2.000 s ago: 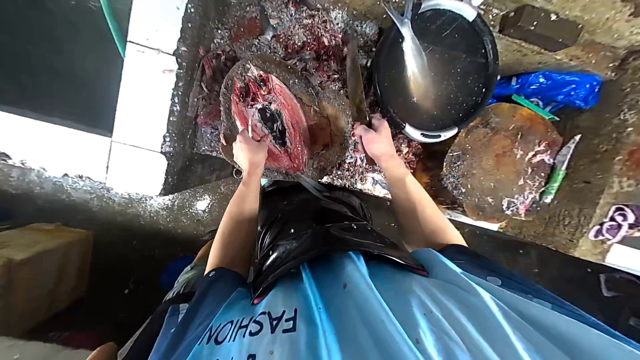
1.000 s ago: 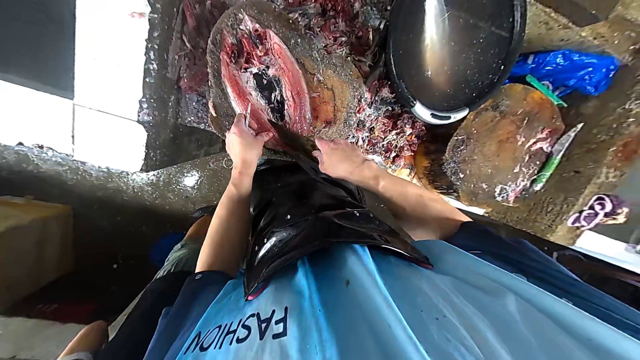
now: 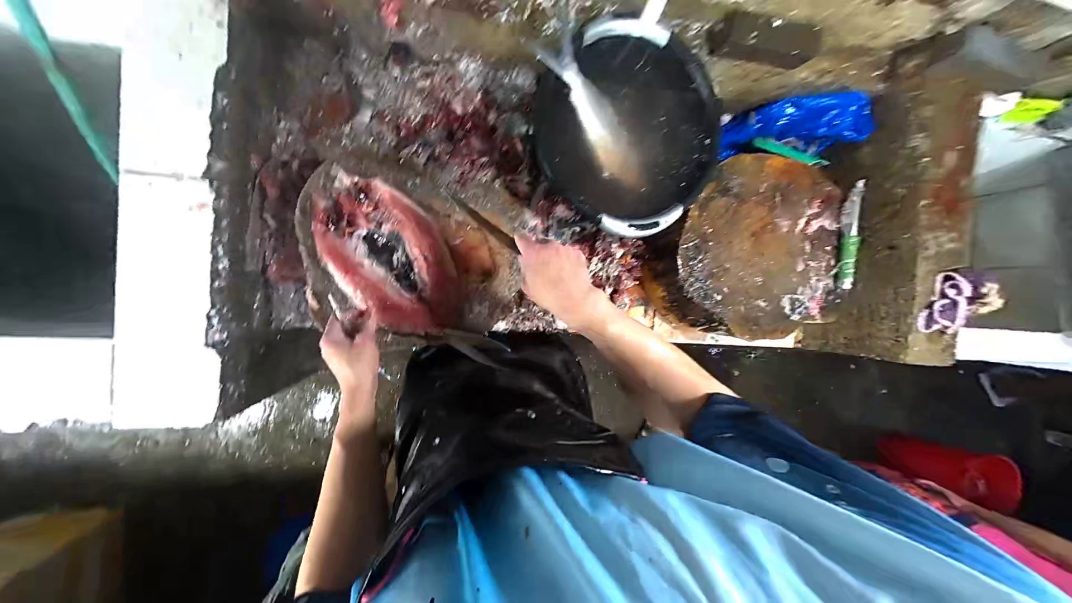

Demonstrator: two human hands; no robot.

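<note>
An opened piece of fish with red flesh and a dark cavity (image 3: pixel 431 272) lies on a round chopping block (image 3: pixel 490 289). My left hand (image 3: pixel 350 352) is closed on the near left edge of the fish. My right hand (image 3: pixel 557 280) holds a dark-bladed knife (image 3: pixel 481 219), its blade pointing up and left over the block, apart from the flesh. Behind my right hand stands a black basin (image 3: pixel 670 117) of murky water with a silvery fish (image 3: pixel 596 117) in it, tail over the rim.
Red scraps (image 3: pixel 461 134) cover the slab behind the block. To the right are a second round block (image 3: pixel 754 243), a green-handled knife (image 3: pixel 849 239), a blue plastic bag (image 3: pixel 804 121) and a purple-and-white item (image 3: pixel 950 303). A red container (image 3: pixel 955 473) is at lower right.
My right hand has moved away from the fish toward the right with the knife. My left hand stays at the near edge of the fish. The view has shifted.
</note>
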